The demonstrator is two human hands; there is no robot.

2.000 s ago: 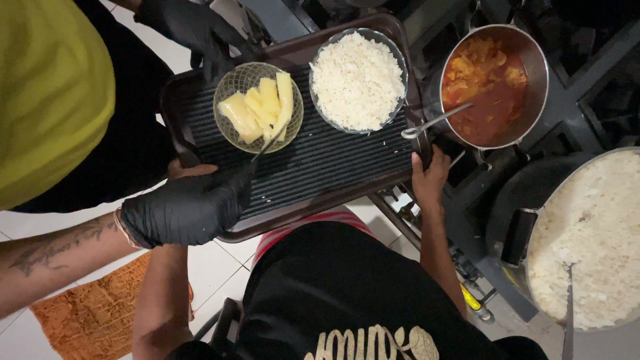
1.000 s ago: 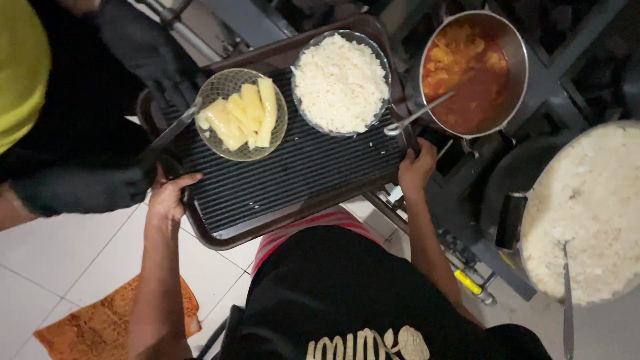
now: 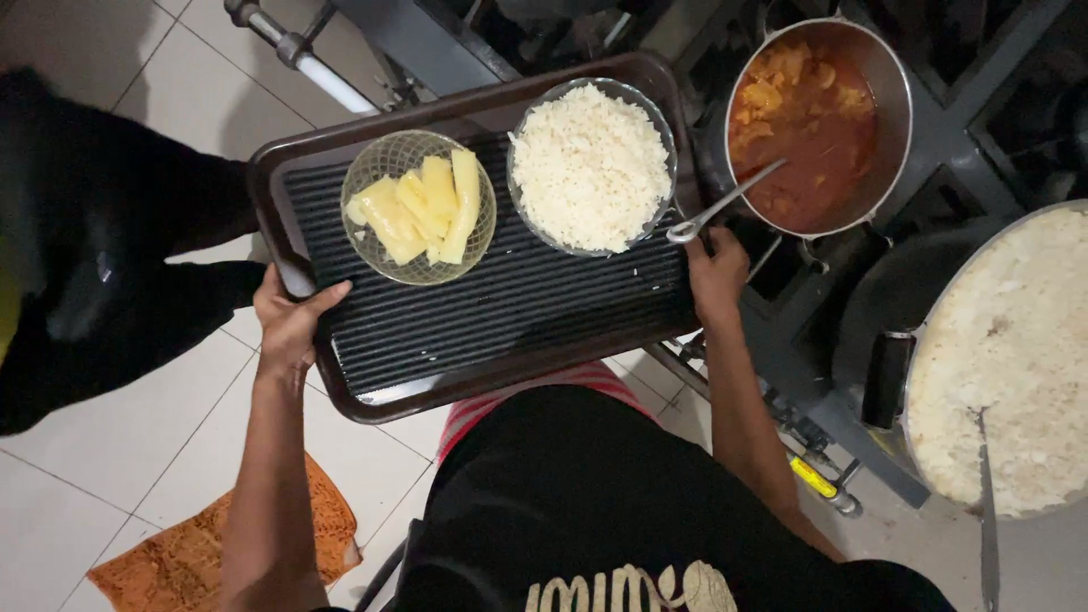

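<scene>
My left hand grips the left end of a dark brown serving tray with a ribbed black base, its thumb over the rim. The tray's right end is held by my right hand, partly hidden behind the rim. A patterned glass bowl with pale yellow pieces of cooked cassava stands on the tray's left half. To its right is a glass bowl heaped with white rice. The handle of a metal ladle reaches from a pot of red stew over the tray's right edge.
The stew pot stands on a gas stove at the right. A large pot of white rice with a metal spoon is below it. A person in dark clothing stands at the left. An orange cloth lies on the tiled floor.
The other person's black-gloved hands, earlier at the tray and its cassava bowl, have gone from there, along with the utensil held at that bowl. My hands still hold the tray.
</scene>
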